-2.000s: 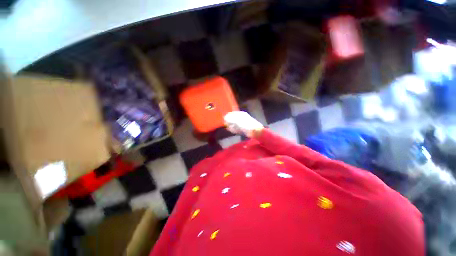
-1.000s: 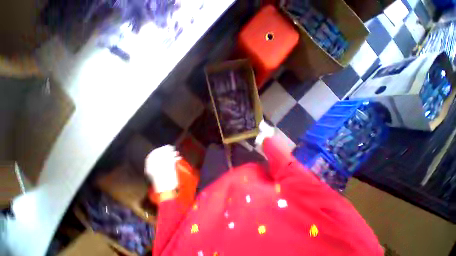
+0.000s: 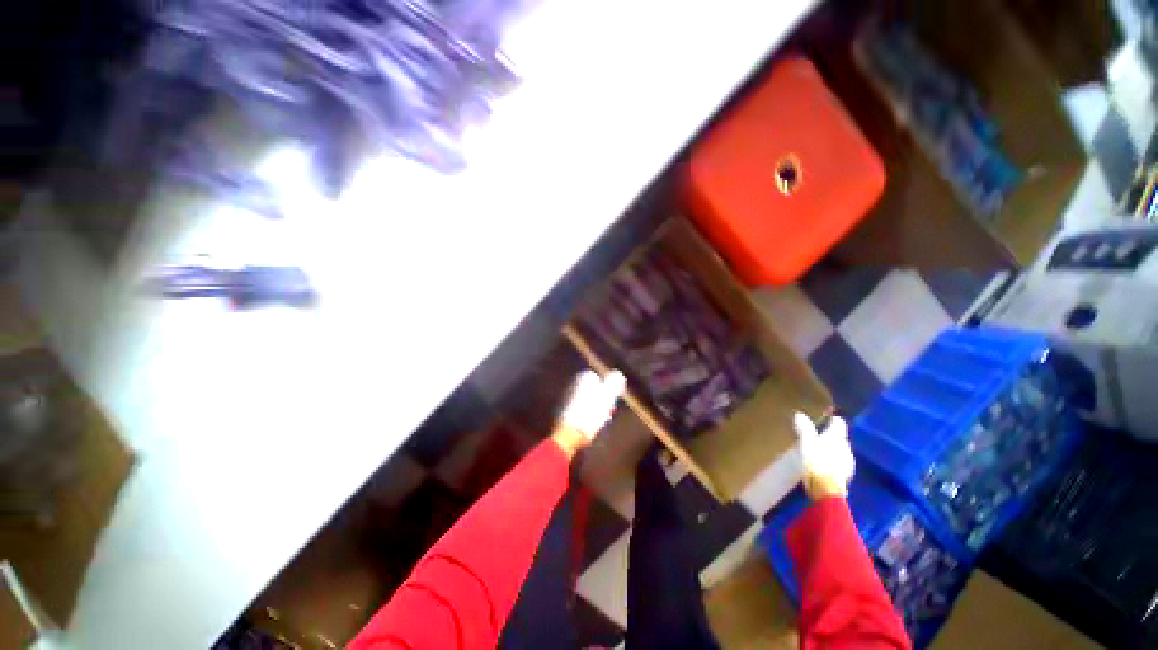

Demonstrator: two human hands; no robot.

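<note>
An open brown carton [image 3: 762, 444] filled with purple-dark packed units [image 3: 679, 356] is in front of me, below the bench edge. It is tilted in view, with a bare inner wall at its near right. My left hand [image 3: 592, 404], in a white glove with a yellow-orange cuff, is on the carton's left edge, with its fingers at the rim. My right hand [image 3: 825, 455], gloved alike, is at the carton's right corner. Fine finger detail is blurred on both hands.
The white bench [image 3: 419, 292] holds a purple cable heap [image 3: 330, 76] and a small dark item [image 3: 241, 285]. An orange-red stool [image 3: 794, 216] stands beyond the carton. Blue crates [image 3: 952, 394], a white carton [image 3: 1105, 298] and another filled brown carton [image 3: 1041, 152] are at the right.
My left hand has moved right from beside the carton to its left edge. My right hand stays by the carton's right corner. The view has shifted, and the carton looks larger.
</note>
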